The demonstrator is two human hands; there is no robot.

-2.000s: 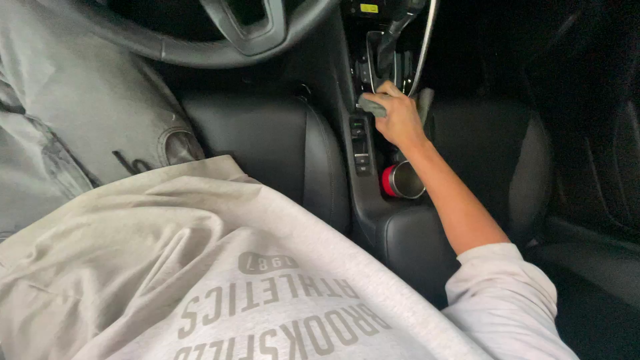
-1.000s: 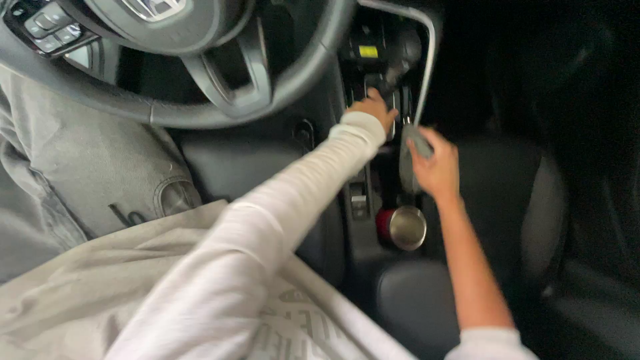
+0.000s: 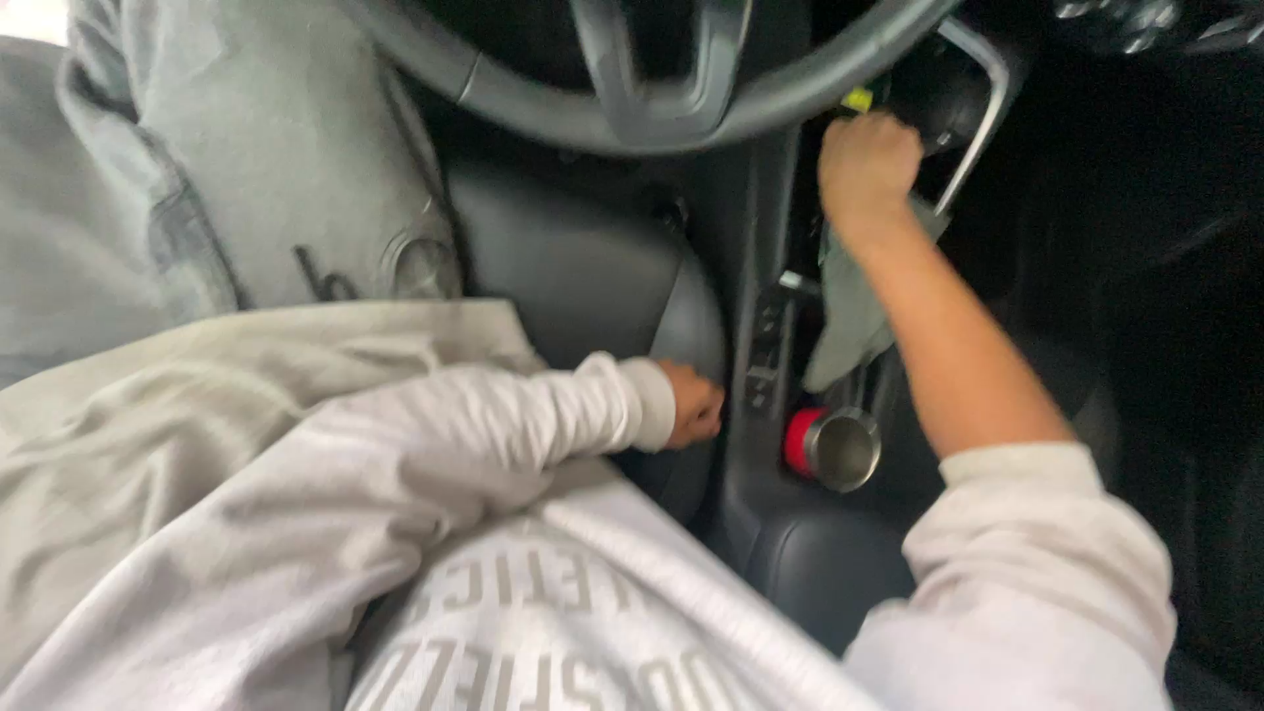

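My right hand [image 3: 869,178] is closed around the upper end of a grey-green cloth [image 3: 854,321], which hangs down over the centre console near the gear selector. The fingers are turned away from the camera, and the selector is mostly hidden behind them. Beside the driver's seat edge, left of the console switches, my left hand [image 3: 697,405] is curled; its palm side is partly hidden, and I cannot tell whether anything is in it. A red tumbler with a steel rim [image 3: 842,449] sits in the console behind the cloth's lower end.
The steering wheel [image 3: 632,123] crosses the top of the view. A silver trim bar [image 3: 978,138] borders the console on the right. The black driver's seat [image 3: 573,267] lies left of the console [image 3: 760,484], and a padded armrest [image 3: 834,573] is behind the tumbler.
My left hand has drawn back from the gear selector to the seat's edge. My right hand has moved forward along the console with the cloth.
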